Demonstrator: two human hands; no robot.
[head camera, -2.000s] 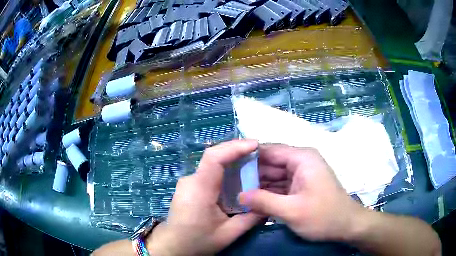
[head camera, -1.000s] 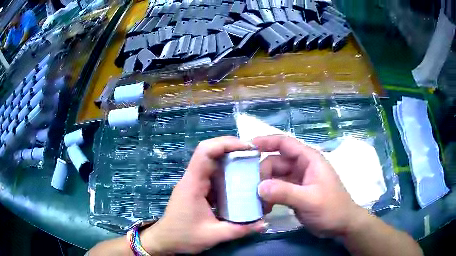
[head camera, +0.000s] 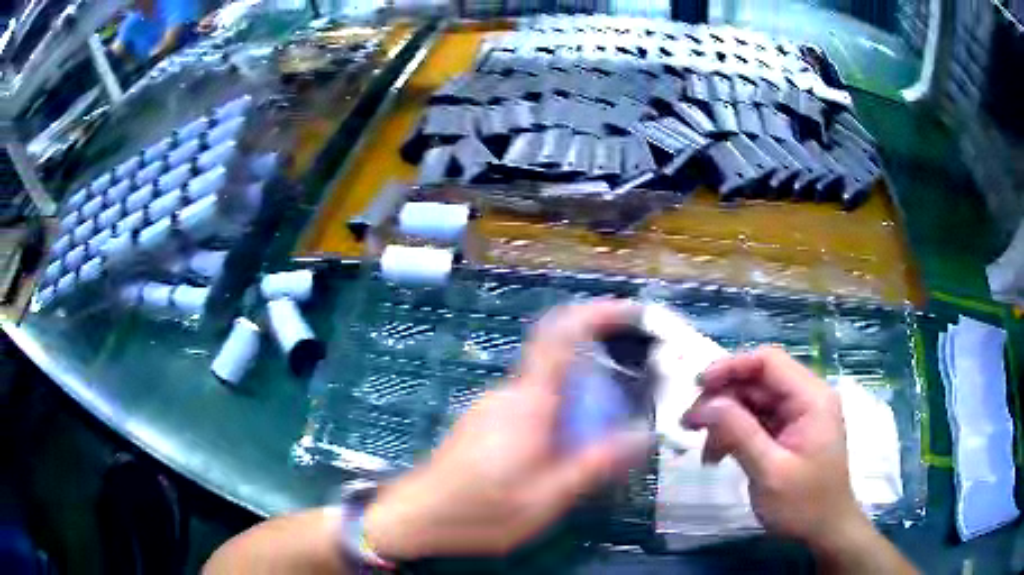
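Note:
My left hand (head camera: 505, 449), blurred, holds a wrapped housing (head camera: 595, 404) above the clear blister tray. Its dark open end points up and to the right, and its pale blue-white side faces me. My right hand (head camera: 780, 432) is just right of it, apart from the housing, with fingers curled. Whether anything small is between its fingertips cannot be seen. A white cloth (head camera: 702, 483) lies on the blister tray (head camera: 387, 388), partly under my right hand. Two wrapped housings (head camera: 417, 265) lie at the tray's upper left corner.
Three loose wrapped housings (head camera: 236, 350) lie left of the tray. A filled blister tray (head camera: 146, 208) is at the left. Rows of dark bare housings (head camera: 584, 152) sit on the orange-brown board (head camera: 786, 230). White wavy-edged strips (head camera: 981, 421) lie at the right. A person's blue sleeve shows at upper left.
My right hand has come off the wrapped housing and moved right. My left hand has tilted the housing, showing its dark end. The view has shifted left and up, showing more of the board.

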